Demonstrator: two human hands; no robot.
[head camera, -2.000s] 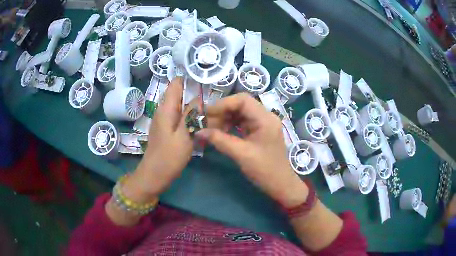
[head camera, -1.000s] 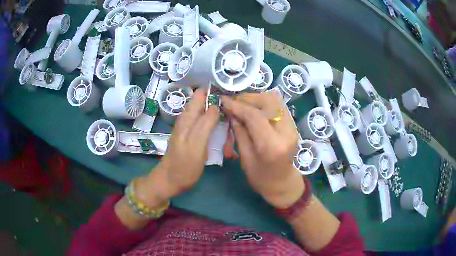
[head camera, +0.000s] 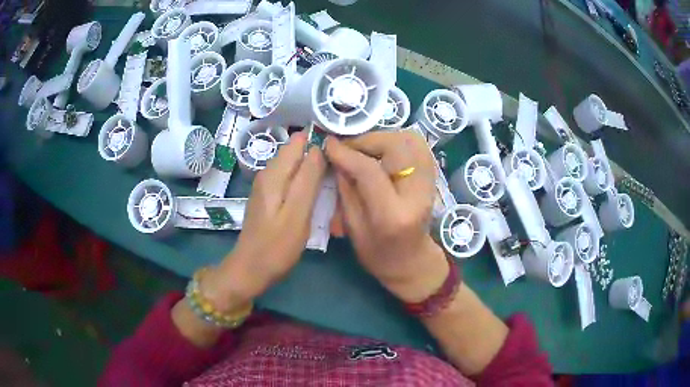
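A white fan housing with a spoked round head sits just beyond my fingertips, its open handle pointing towards me between my hands. A small green circuit board shows at my fingertips, above the handle. My left hand holds the board and handle from the left, with a beaded bracelet on the wrist. My right hand, with a yellow ring, has its thumb and fingers closed at the board's right side. The fingers hide most of the board and any wires there.
Many white fan units lie at left, behind and at right on the green bench. Small metallic parts lie at right. Beyond a pale edge strip, a darker belt carries a unit.
Since two seconds ago, the held fan's head has moved right and the board now lies closer to it. Both hands moved slightly up in the last second. Units on the belt moved right.
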